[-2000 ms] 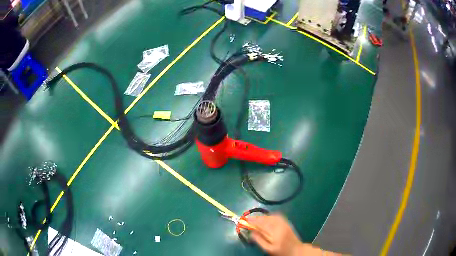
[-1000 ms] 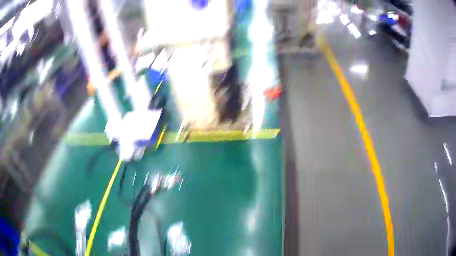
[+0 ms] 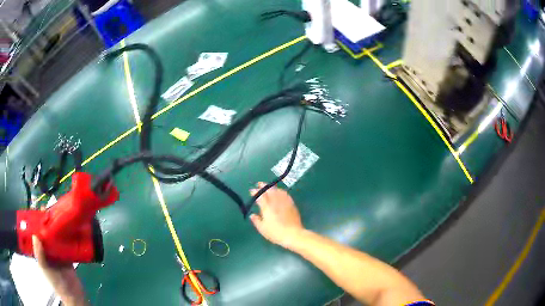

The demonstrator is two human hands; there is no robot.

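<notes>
My left hand (image 3: 52, 269), partly cut off by the bottom edge, holds the red heat gun (image 3: 63, 224) at the left. A black cord (image 3: 227, 190) runs from the gun's side across the table and bends at my right hand (image 3: 275, 210). My right hand's fingertips are closed on the cord near this bend. The thick black wire harness (image 3: 230, 131) lies curved behind, with white-tipped ends at its right. Orange-handled scissors (image 3: 200, 285) lie on the green table near the front edge, with no hand on them.
A yellow tag (image 3: 179, 134) and clear plastic bags (image 3: 296, 164) lie around the harness. Two thin yellow bands (image 3: 219, 247) lie near the scissors. More wires (image 3: 66, 149) are at the left, behind the gun. A large pale machine (image 3: 445, 54) and red-handled scissors (image 3: 504, 128) are at the right.
The heat gun has moved from the table's middle into my left hand. My right hand has let go of the scissors and moved up to the cord. The view has swung right and back.
</notes>
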